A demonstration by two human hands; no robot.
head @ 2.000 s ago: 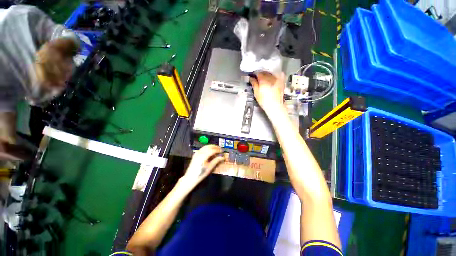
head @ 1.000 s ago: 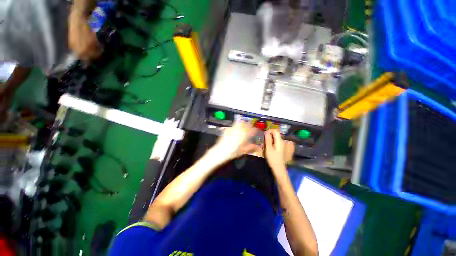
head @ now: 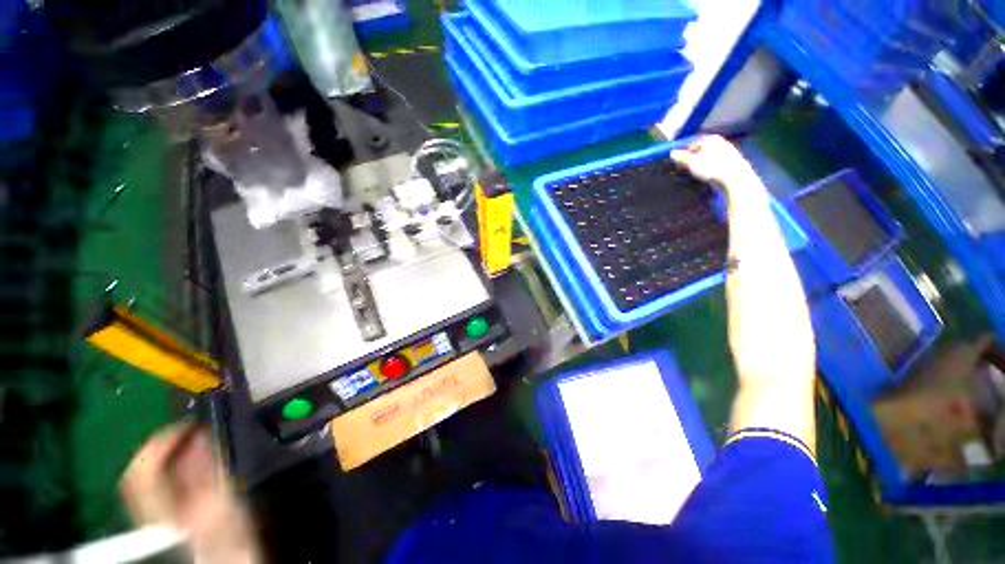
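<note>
My right hand (head: 711,163) is over the far right part of the black parts tray (head: 639,226), its fingers bent down at the tray's edge; whether they hold a part cannot be told. The tray lies in a blue bin (head: 617,320) and has close rows of small parts. My left hand (head: 182,474) is blurred at the lower left, beside the machine, with nothing seen in it. The fixture (head: 358,237) is on the grey base plate (head: 248,320), with a slotted metal bar (head: 361,300) running from it towards me. Hands are away from the fixture.
Green buttons (head: 298,409) and a red knob (head: 393,368) line the machine's front, above printed cardboard (head: 413,410). Yellow bars (head: 154,349) flank the plate. Stacked blue bins (head: 573,83) stand behind the tray. Another blue bin with a white surface (head: 634,435) is near me.
The view has swung right. My hands were together before the button panel; now they are apart, my right hand at the parts tray and my left hand off to the left.
</note>
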